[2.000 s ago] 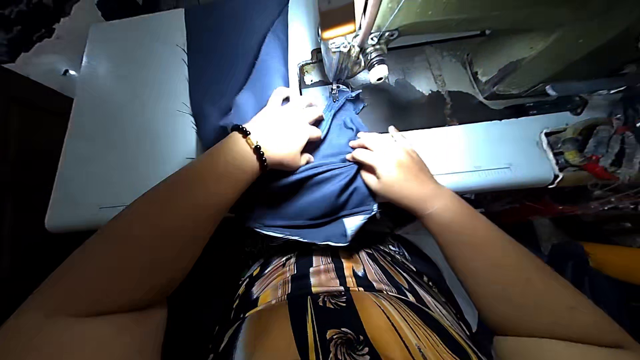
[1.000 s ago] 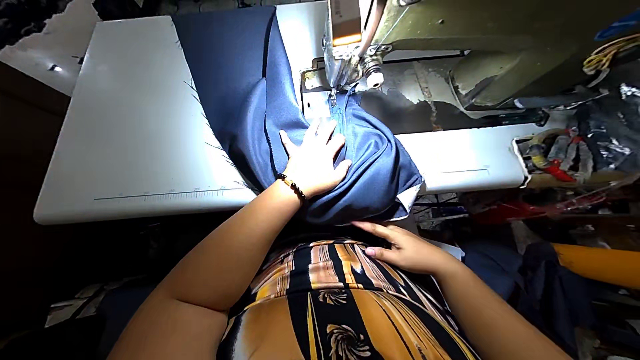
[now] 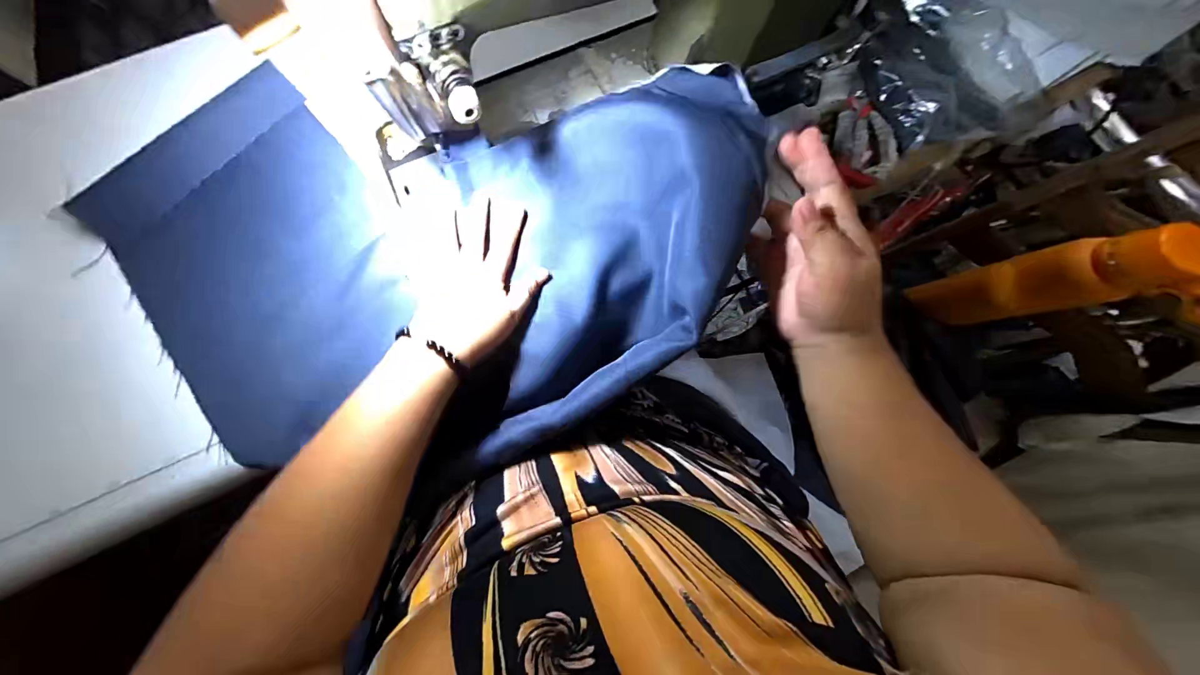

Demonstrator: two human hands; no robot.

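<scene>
Blue fabric (image 3: 637,206) lies spread over the sewing machine bed, and its lower folds reach my lap. My left hand (image 3: 473,281), with a beaded bracelet (image 3: 431,349) at the wrist, rests flat on the cloth with its fingers spread, just below the sewing machine's needle area (image 3: 427,112). Strong lamp light washes out the fingers and the cloth there. Off the right edge of the fabric, my right hand (image 3: 830,248) is raised, slightly blurred, with nothing seen in it. Whether its far fingers touch the cloth is unclear.
The white table (image 3: 84,375) extends to the left, under a frayed fabric edge. The green machine body (image 3: 750,37) stands at the top. On the right are clear plastic bags (image 3: 928,75), pliers-like red-handled tools (image 3: 862,141) and an orange bar (image 3: 1050,277).
My right hand has moved from near my lap up to the right side of the fabric. The fabric's right part now spreads farther right over the machine bed. The view has shifted closer.
</scene>
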